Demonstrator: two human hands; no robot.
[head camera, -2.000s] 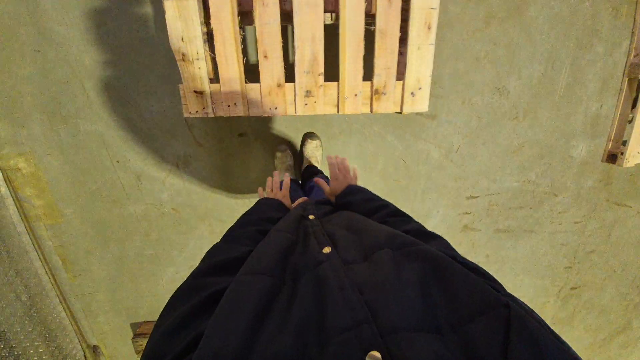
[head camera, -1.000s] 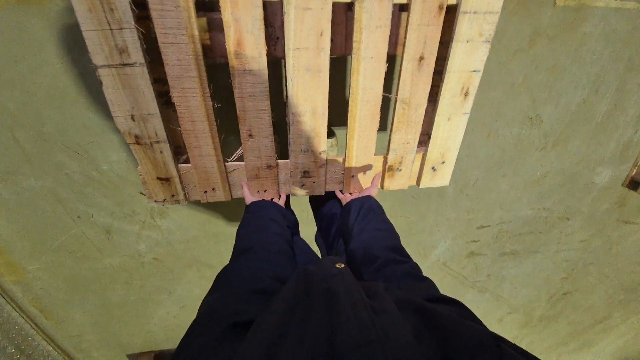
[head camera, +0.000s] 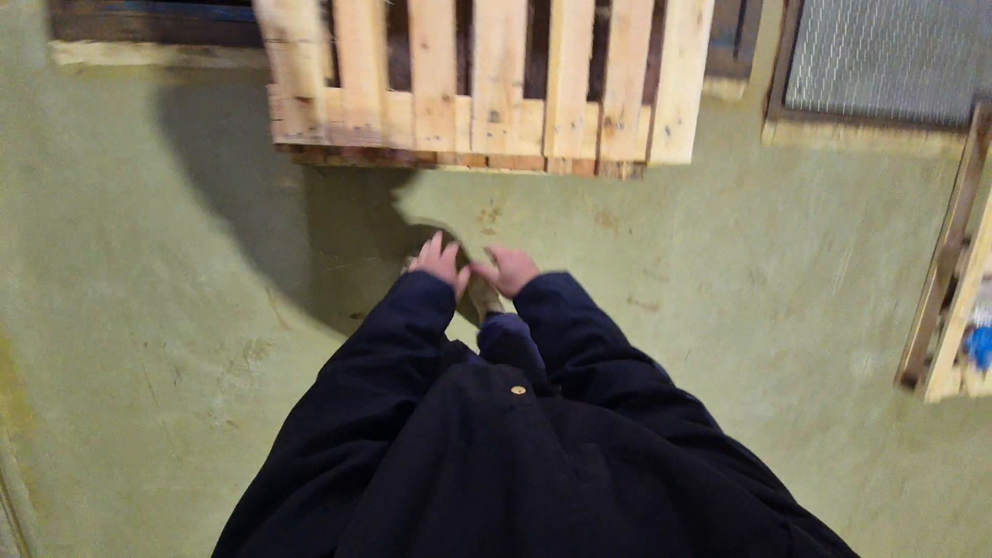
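Observation:
A wooden pallet (head camera: 496, 124) with pale slats lies at the top centre, its near edge facing me. Darker wood shows just under that edge. My left hand (head camera: 442, 263) is a short way below the pallet's edge in the view, fingers apart, touching nothing. Beside it, my right hand (head camera: 508, 269) is also empty, its thumb pointing toward the left hand. Both hands stick out of dark jacket sleeves above my shoes, which they partly cover.
At the right edge stands another wooden pallet (head camera: 942, 341) with something blue (head camera: 980, 345) on it. A framed metal plate (head camera: 883, 62) is at the upper right. A dark recess or frame (head camera: 155, 23) lies at the upper left. The green floor (head camera: 736, 310) is scuffed.
One second ago both hands were on the pallet's near edge; now they are off it, with floor between. The pallet sits farther from me. The view has shifted.

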